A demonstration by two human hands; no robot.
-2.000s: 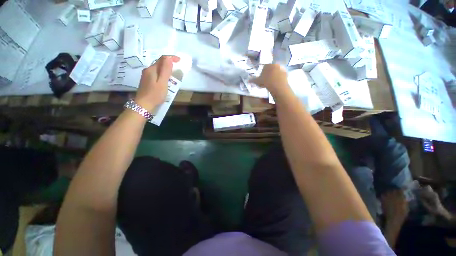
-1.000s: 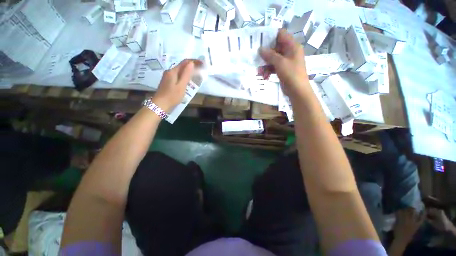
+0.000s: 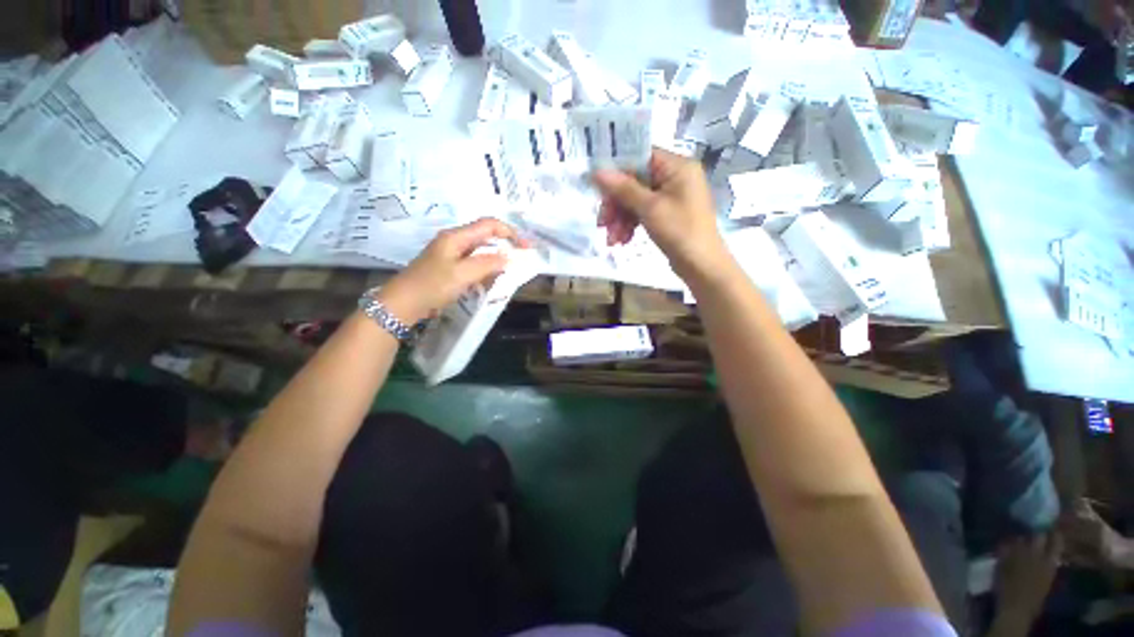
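My left hand [image 3: 466,268] holds a white folding carton [image 3: 463,326] that hangs tilted over the table's front edge. The carton looks square-sided, with its upper end under my fingers. My right hand [image 3: 659,212] holds a thin white printed sheet [image 3: 609,134], like a leaflet, between thumb and fingers above the table. The sheet has short dark bars of print. Its lower edge blurs into the white things behind it. Another white carton [image 3: 601,344] lies on its side in the brown tray below the table edge.
Many white cartons [image 3: 783,189] lie jumbled at the right. More cartons [image 3: 330,75] stand at the back left. Fanned flat cartons [image 3: 93,125] and a black crumpled bundle [image 3: 226,222] are at the left. A dark upright item [image 3: 461,25] is at the back. A person's hand [image 3: 1101,538] shows at lower right.
The carton in my left hand has gone from looking flat to square-sided. My right hand picked up the sheet and has moved it slightly left. More of the table's far side shows now.
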